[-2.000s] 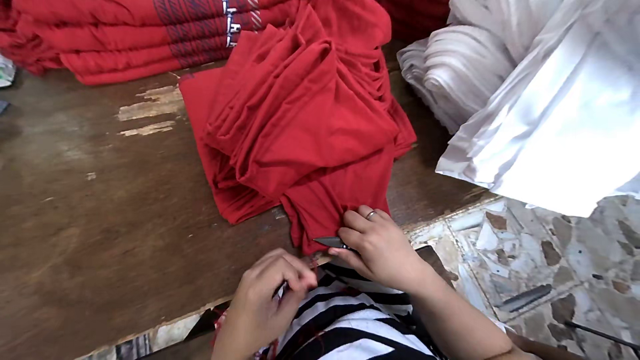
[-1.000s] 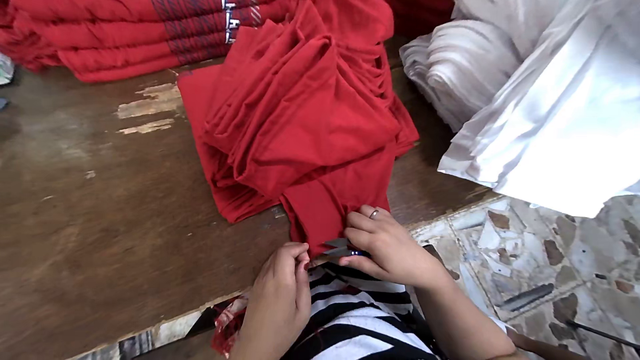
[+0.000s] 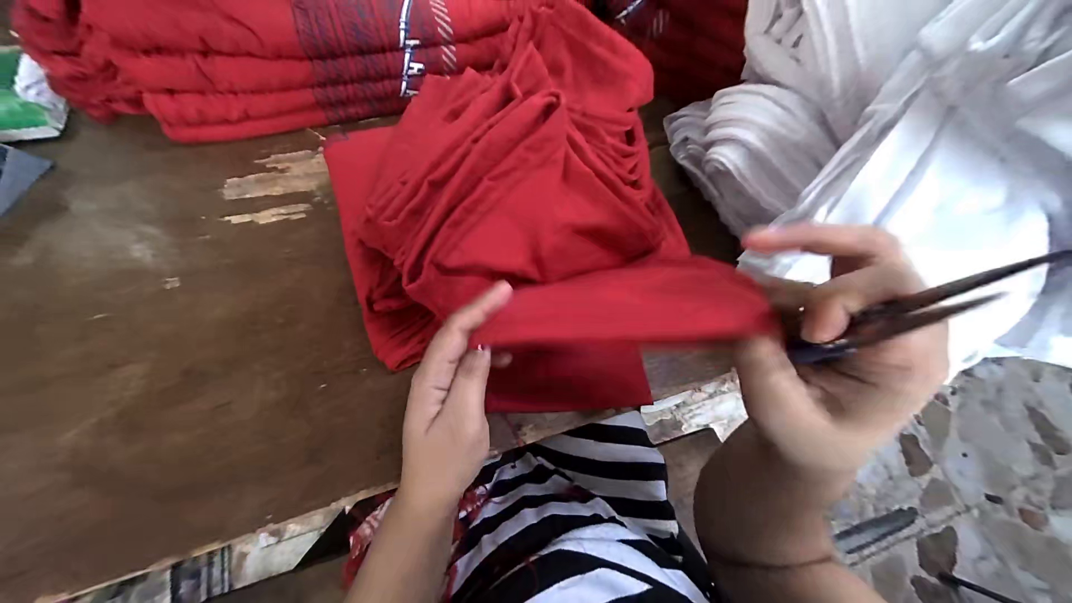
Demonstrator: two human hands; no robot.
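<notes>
A heap of folded red cloth (image 3: pixel 519 176) lies in front of me on the wooden table. Between my two hands a red cloth strip (image 3: pixel 620 310) is stretched above the heap's near edge. My left hand (image 3: pixel 456 377) pinches its left end between thumb and fingers. My right hand (image 3: pixel 846 335) grips the other end and also has small metal scissors or thread snips (image 3: pixel 913 316) in its palm, the blades pointing right. This hand is blurred, so how its fingers sit on the handles is unclear. Another red cloth layer (image 3: pixel 569 377) hangs below the strip at the table edge.
Folded red cloths with a patterned band (image 3: pixel 251 75) are stacked at the back left. White cloth (image 3: pixel 904 184) is piled at the right, over the table's edge. A green and white packet (image 3: pixel 29 100) lies far left. The worn wooden table (image 3: pixel 184 402) has chipped spots; stone-patterned floor (image 3: pixel 988 452) shows lower right.
Both hands were close together at the cloth's near edge, the blades against it. My right hand has risen and moved right, drawing the strip out; the blades now point away from the cloth.
</notes>
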